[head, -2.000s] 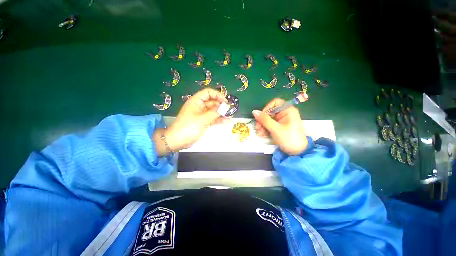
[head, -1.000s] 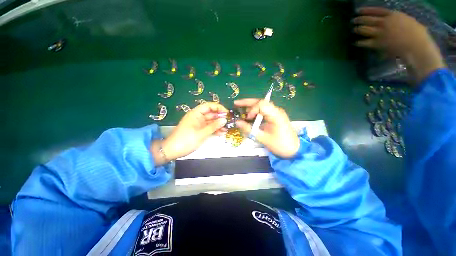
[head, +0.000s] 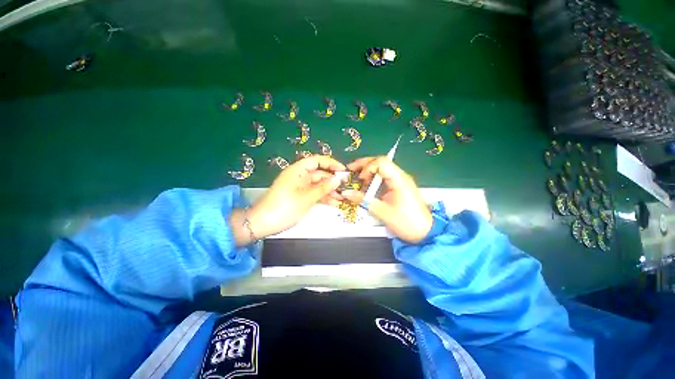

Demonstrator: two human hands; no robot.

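Note:
My left hand (head: pixel 292 194) pinches a small dark-and-white module (head: pixel 351 180) between its fingertips, above the mat. My right hand (head: pixel 396 198) meets it from the right, its fingertips at the module's other side. A slim white pointed tool (head: pixel 380 175) lies in my right hand, its point slanting up and away. The fingers partly hide the module. Small gold parts (head: pixel 348 212) lie in a cluster just below the fingertips on the white mat (head: pixel 314 227), which has a wide black strip. Curved circuit assemblies (head: pixel 352 138) with yellow spots lie in loose rows beyond my hands.
Single chunkier units lie near the far side (head: pixel 380 56) and at far left (head: pixel 78 64). A dense batch of curved parts (head: pixel 581 196) lies at right. Behind it stands a tall grey-black stack of trays (head: pixel 618 74) with many small parts. A white sheet (head: pixel 642 175) lies at the right.
My right hand has closed in on the module and the tool has turned in it, now pointing away. Another person's arm, seen reaching in at right one second ago, is gone; the tray stack now shows.

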